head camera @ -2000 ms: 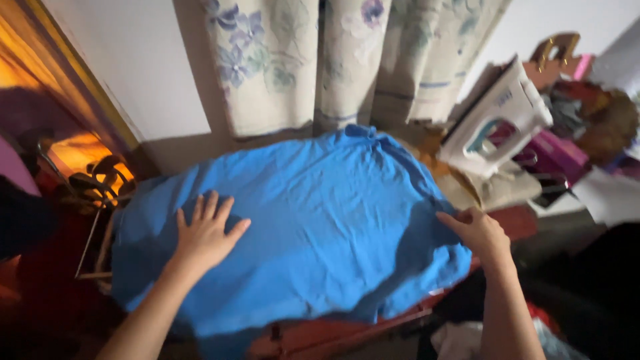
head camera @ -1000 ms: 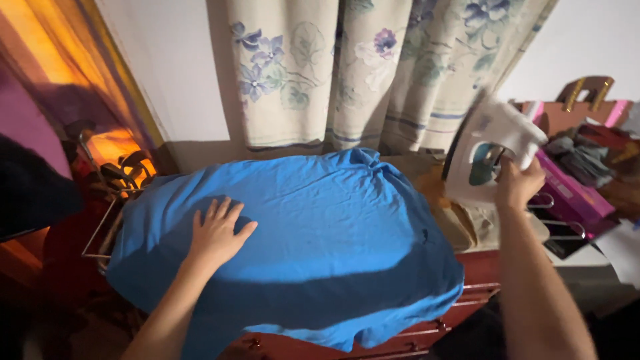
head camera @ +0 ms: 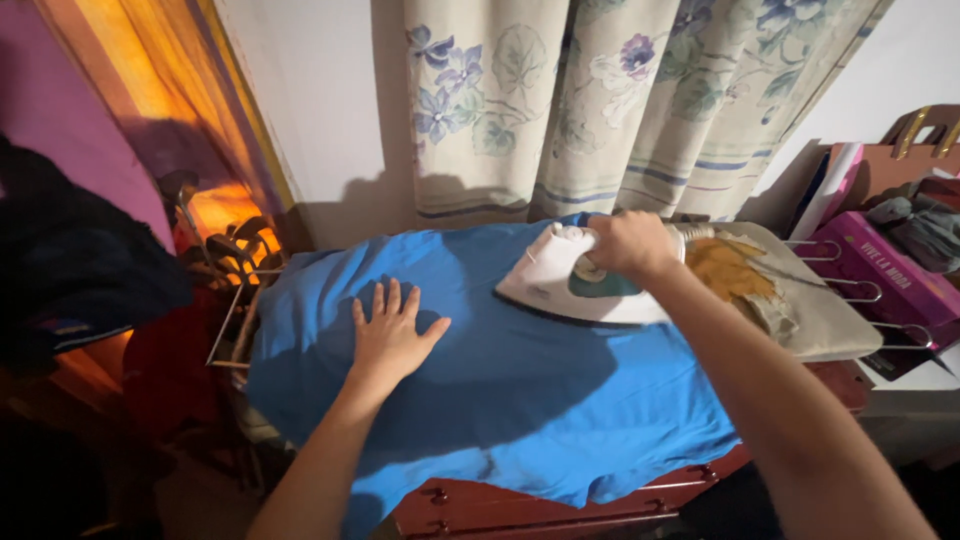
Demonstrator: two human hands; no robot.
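Note:
A blue cloth garment point(head camera: 480, 390) lies spread over an ironing board point(head camera: 832, 322), whose beige cover shows at the right with a burnt-orange patch. My left hand point(head camera: 394, 330) rests flat on the left part of the cloth, fingers spread. My right hand point(head camera: 634, 244) is closed around the handle of a white clothes iron point(head camera: 547, 270). The iron's soleplate is down on the upper right part of the cloth, its tip pointing left. The fingertips of my right hand are partly hidden behind the handle.
Behind the board hangs a floral curtain point(head camera: 480, 112). Below is a red-brown chest of drawers point(head camera: 540, 510). At the right stand metal wire loops point(head camera: 862, 289) and a magenta box point(head camera: 885, 255). Dark clothing point(head camera: 75, 255) hangs at the left.
My right hand let go of the cloth's right edge, took hold of the iron standing at the right, and has brought it left onto the cloth. My left hand stays on the cloth.

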